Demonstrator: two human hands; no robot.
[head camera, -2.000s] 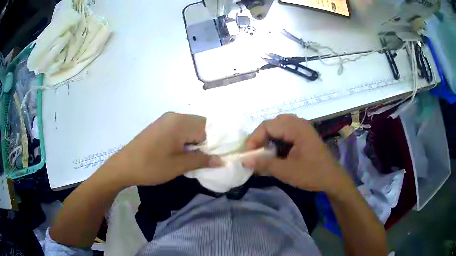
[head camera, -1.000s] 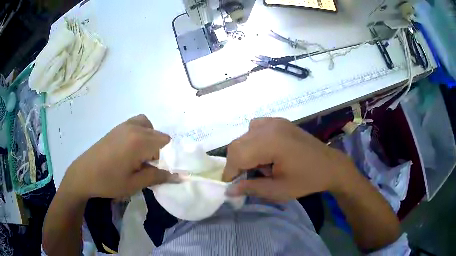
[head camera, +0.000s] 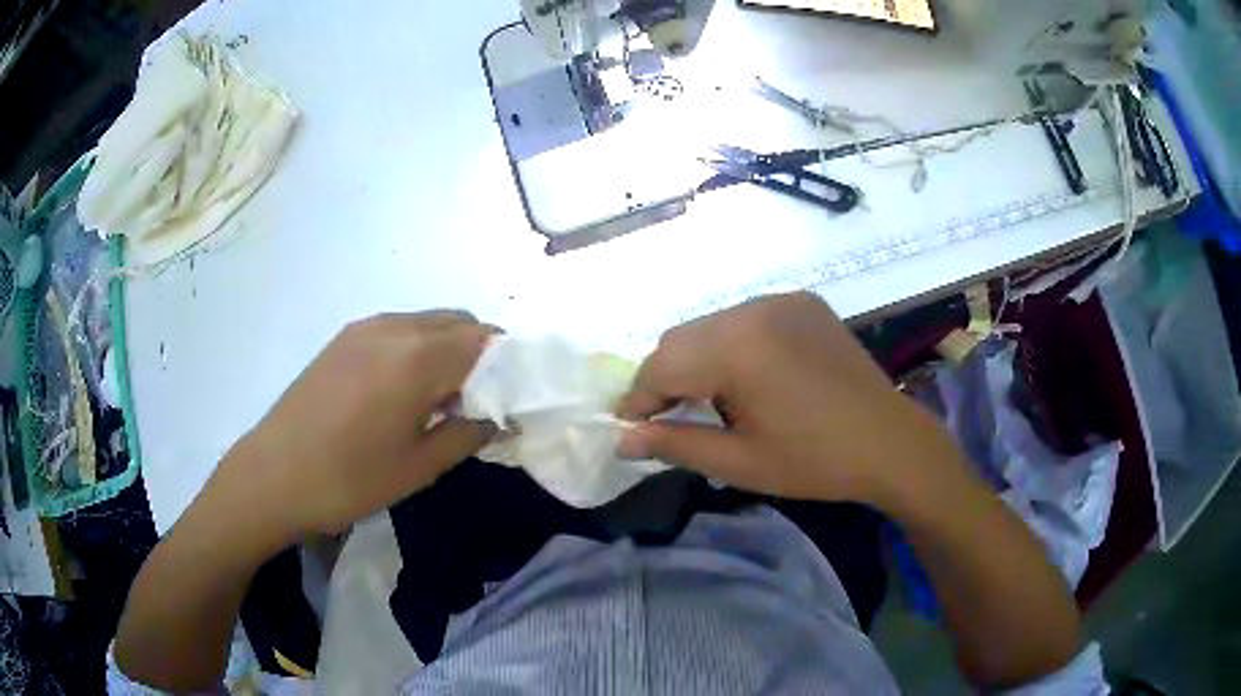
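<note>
A small cream-white fabric piece is held over the front edge of the table, above the lap. My left hand grips its left side between thumb and fingers. My right hand pinches its right side, thumb in front. A slightly yellower patch shows near the right fingers. The piece is crumpled, its lower part hanging rounded below the thumbs. The fingertips behind the fabric are partly hidden.
Black-handled snips lie right of the sewing machine bed. A cream fabric heap lies at the table's left. A green basket stands left. A phone-like rectangle lies behind. A dark red bin with plastic bags is at right.
Both hands and the fabric have moved up from one second ago. The fabric is now more crumpled, its lower part smaller in view. Both hands keep hold of it.
</note>
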